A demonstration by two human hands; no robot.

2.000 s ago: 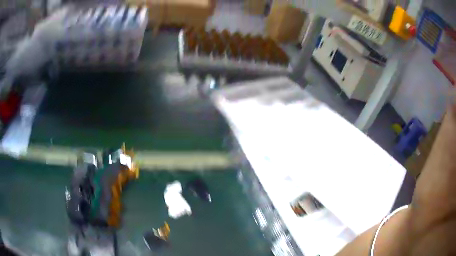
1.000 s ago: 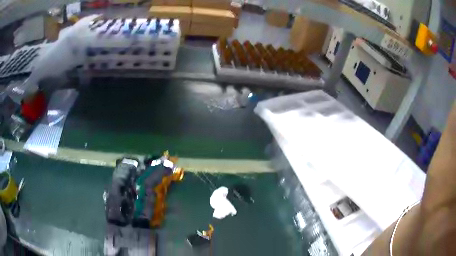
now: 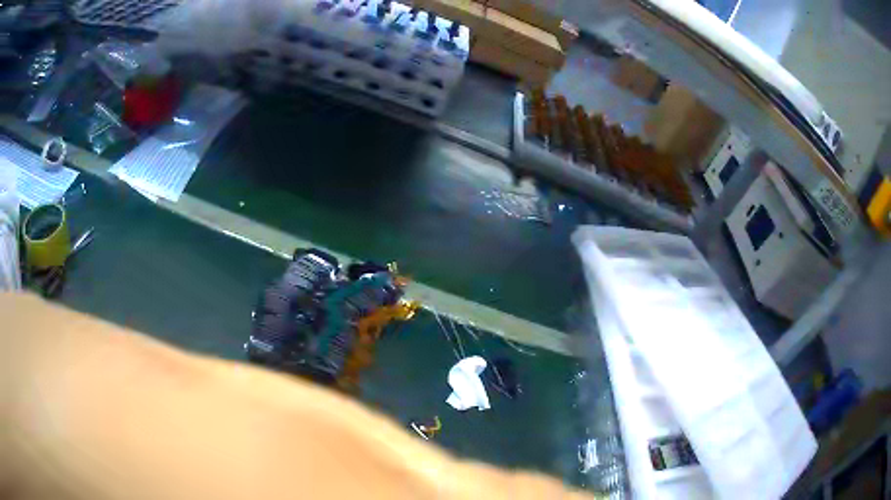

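A large blurred bare forearm crosses the lower left from the left edge to the bottom edge. Its hand cannot be made out, and neither my left hand nor my right hand shows. Behind it stand a row of stacked glass or parts (image 3: 289, 305) and, beside it, stacked panels (image 3: 344, 327) with a teal strip and orange flex tails (image 3: 373, 330). A crumpled white wipe (image 3: 469, 383) lies to their right, with a small dark piece (image 3: 506, 377) beside it. A small orange tail (image 3: 430, 427) shows just above the forearm.
A white tray (image 3: 684, 322) stands at right with a small part (image 3: 670, 451) in one compartment. A yellow tape roll (image 3: 45, 234) and scissors (image 3: 54, 280) lie left. White stacked trays (image 3: 361, 59) and a tray of brown parts (image 3: 606, 146) stand behind.
The view has turned, and the bench appears tilted. The arm with a white cord at the right edge has left the picture. A forearm now covers the lower left and most of the small dark panel.
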